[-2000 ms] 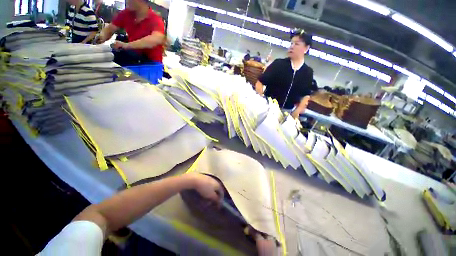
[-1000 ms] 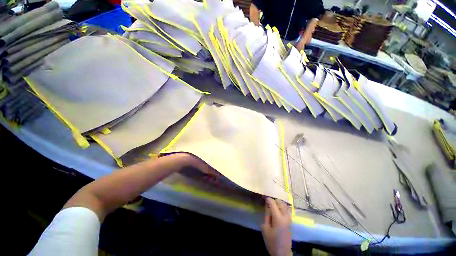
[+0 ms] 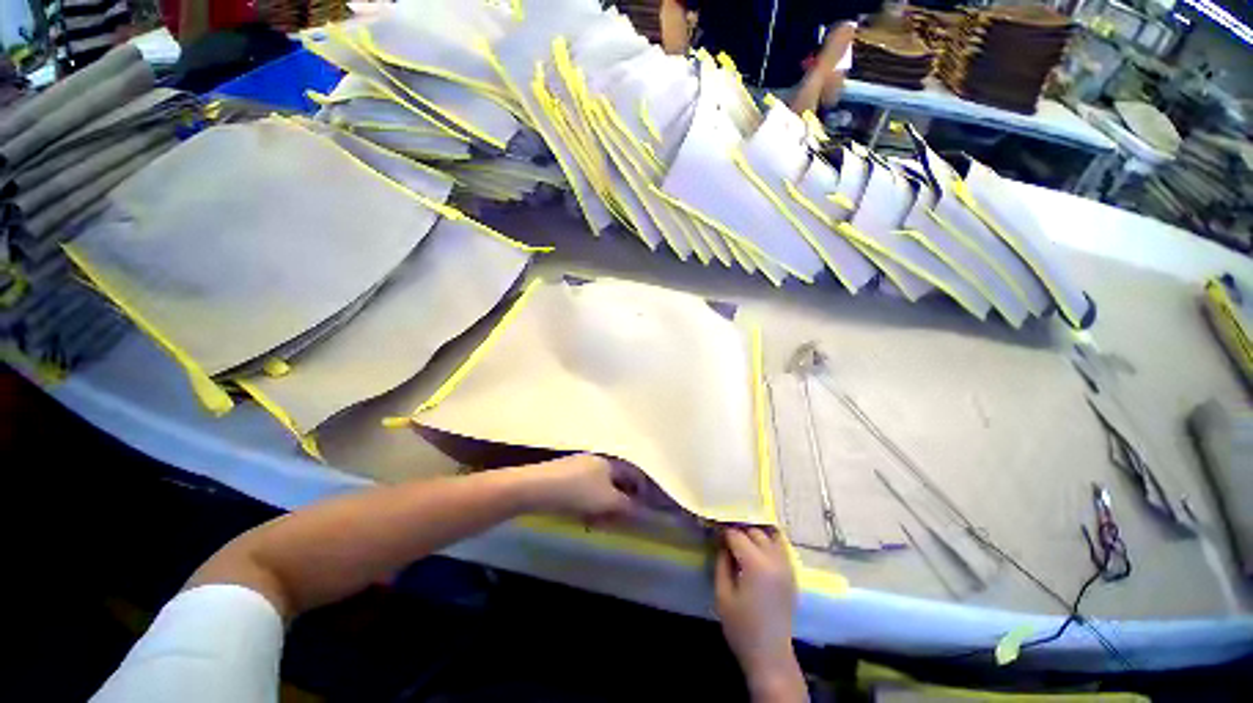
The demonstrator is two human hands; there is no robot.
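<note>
A pale panel (image 3: 618, 371) with yellow tape (image 3: 760, 426) along both sides lies in front of me. Its near edge is lifted and shows a dark face. My left hand (image 3: 588, 488) holds this edge near its middle, with the fingertips partly hidden at the dark fold. My right hand (image 3: 753, 566) grips the same edge near the right corner, fingers over it. A yellow strip (image 3: 618, 544) lies along the table edge under the hands.
Overlapping panels (image 3: 261, 247) lie at left, beside a folded stack (image 3: 83, 131). Fanned panels (image 3: 770, 179) line the far side. A thin-handled tool (image 3: 820, 460), narrow strips and snips (image 3: 1103, 529) with dark cord lie at right. A person's arm (image 3: 822, 66) shows beyond the table.
Since one second ago, my left hand has moved slightly right along the near edge, and more dark face shows there. My right hand has stayed near the corner. Earlier, the panel was more folded up.
</note>
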